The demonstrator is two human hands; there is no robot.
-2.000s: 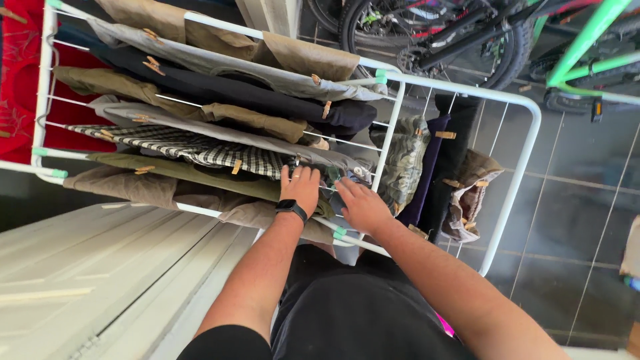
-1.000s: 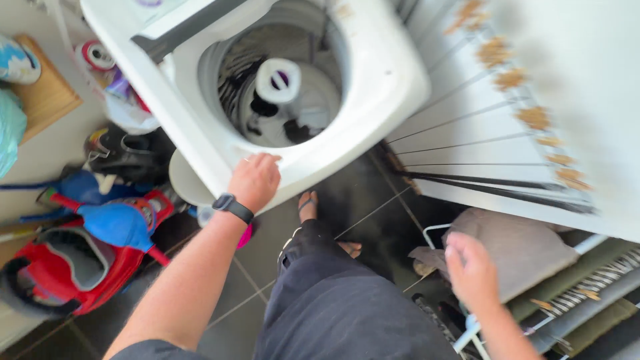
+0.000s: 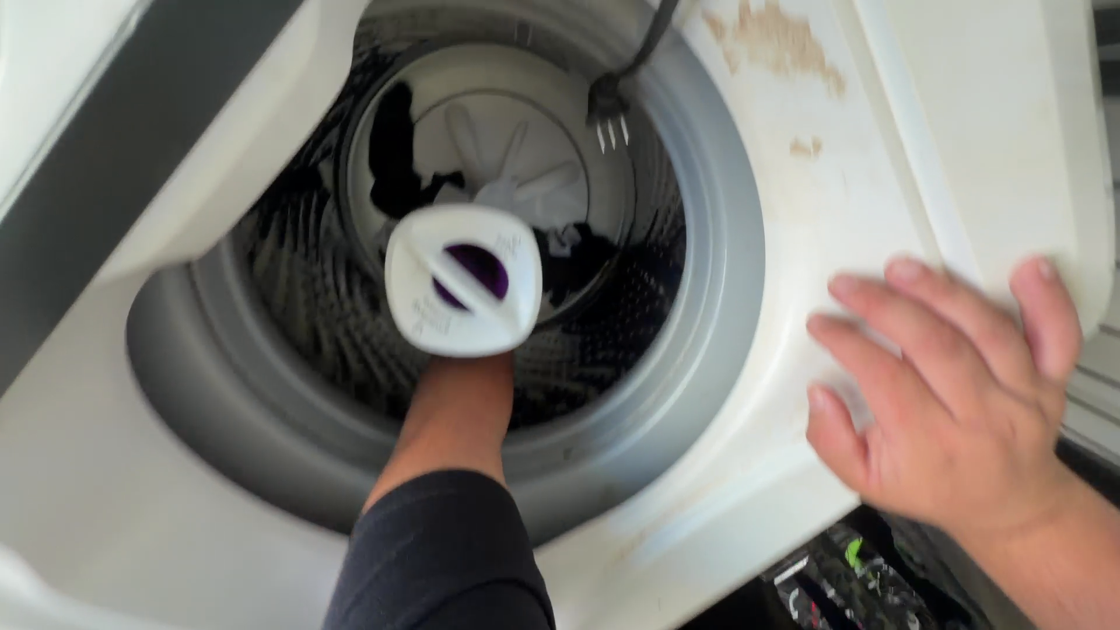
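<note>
A top-loading washing machine (image 3: 787, 227) stands open below me. My left arm reaches down into its drum (image 3: 643, 297); the agitator's white cap (image 3: 472, 328) with a purple centre hides the hand. Dark garments (image 3: 394, 149) lie at the bottom of the drum, some left of the agitator and some to its right. My right hand (image 3: 954, 385) is over the machine's white top at the right, fingers spread, with nothing in it. Whether its palm touches the top is unclear.
A dark cord with a three-pin plug (image 3: 608, 109) hangs over the drum's far rim. Brown worn patches (image 3: 774, 44) mark the white top. At the lower right, below the machine's edge, lies a dark patterned item (image 3: 840, 577). A dark strip (image 3: 131, 166) crosses the upper left.
The view has swung from the clothes rack to the washing machine and come closer. My left hand has gone from the machine's rim down into the drum. My right hand has come over the machine's top.
</note>
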